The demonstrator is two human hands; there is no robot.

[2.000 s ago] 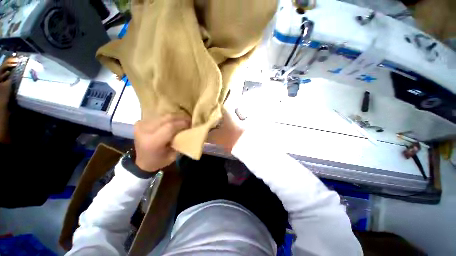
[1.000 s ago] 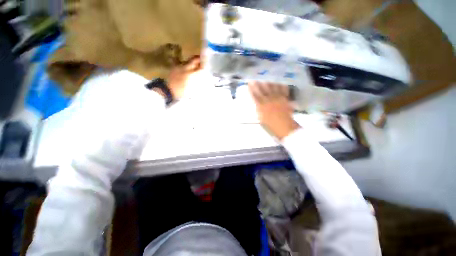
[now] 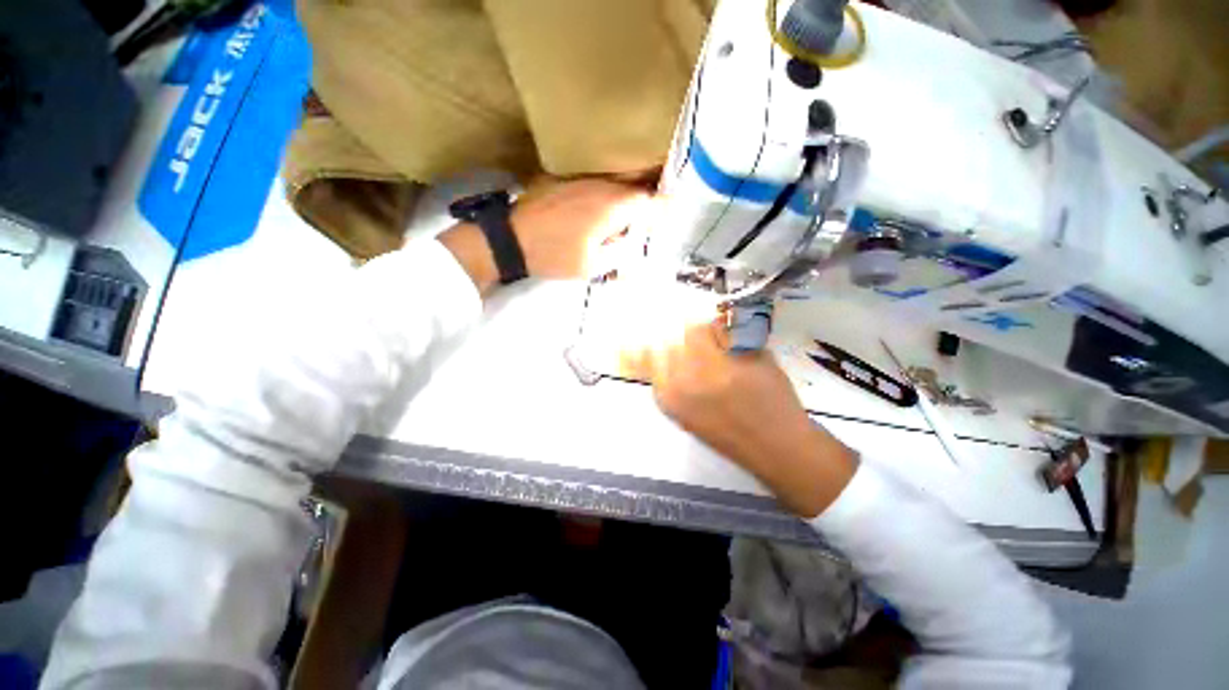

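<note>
The tan jacket [image 3: 445, 81] is heaped at the back of the table, left of and behind the machine head. The white sewing machine [image 3: 917, 175] stands at the right. My left hand [image 3: 580, 229] reaches beside the machine head at the jacket's near edge; its fingertips are lost in glare. My right hand [image 3: 714, 384] is in front of the needle area, fingers bent towards it, also washed out by bright light. Whether either hand grips something cannot be told. Black thread snips [image 3: 865, 373] lie on the table right of my right hand.
A thin pale tool [image 3: 921, 404] and small metal parts [image 3: 950, 391] lie right of the snips. A red-brown headed tool [image 3: 1065, 465] lies near the table's right end. A blue JACK label [image 3: 223, 135] is at the left. The ruler-marked table edge [image 3: 566, 492] runs in front.
The jacket has moved from the front edge to the back of the table. Both hands have moved to the needle area, the right one coming left from under the machine arm. The snips now show on the table.
</note>
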